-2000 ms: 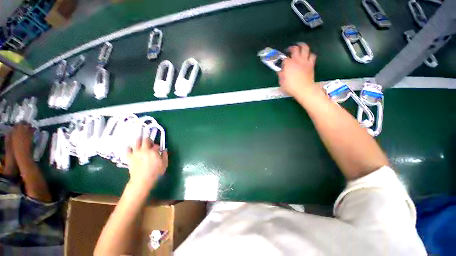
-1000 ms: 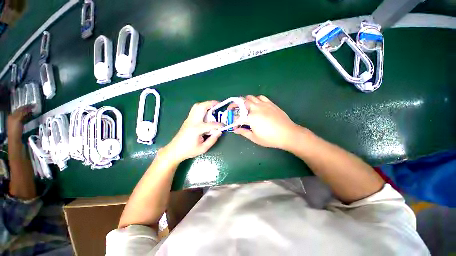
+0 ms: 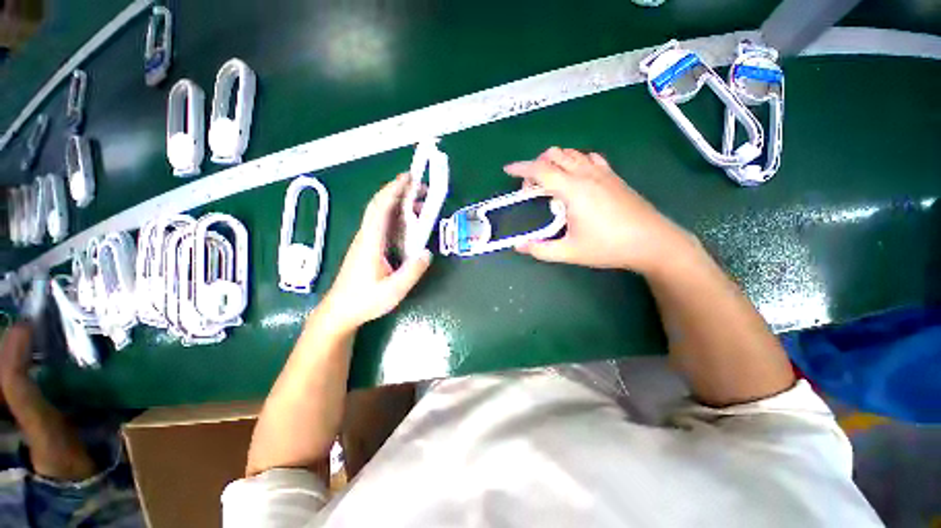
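My left hand (image 3: pixel 377 253) holds a plain white coiled cable (image 3: pixel 425 201) upright on its edge, left of centre. My right hand (image 3: pixel 593 211) grips the rounded right end of a coiled cable with blue label (image 3: pixel 469 230). That cable lies sideways, its labelled end pointing left towards my left hand. A small gap shows between the two cables. A single plain coiled cable (image 3: pixel 302 235) lies on the green worktop (image 3: pixel 578 320) to the left. A pile of plain cables (image 3: pixel 215 278) overlaps further left.
Two blue-labelled cables (image 3: pixel 758 80) overlap at the right, by the pale guide strip (image 3: pixel 526 98). Plain coils (image 3: pixel 232 111) lie on the conveyor. A grey post (image 3: pixel 810 23) slants at top right. A cardboard carton (image 3: pixel 191 464) is below the edge. Another person's arm (image 3: pixel 46 428) is at far left.
The two cables, held together between my hands a second ago, are now apart, one in each hand. My hands have moved apart. The other person's arm has moved lower at the left.
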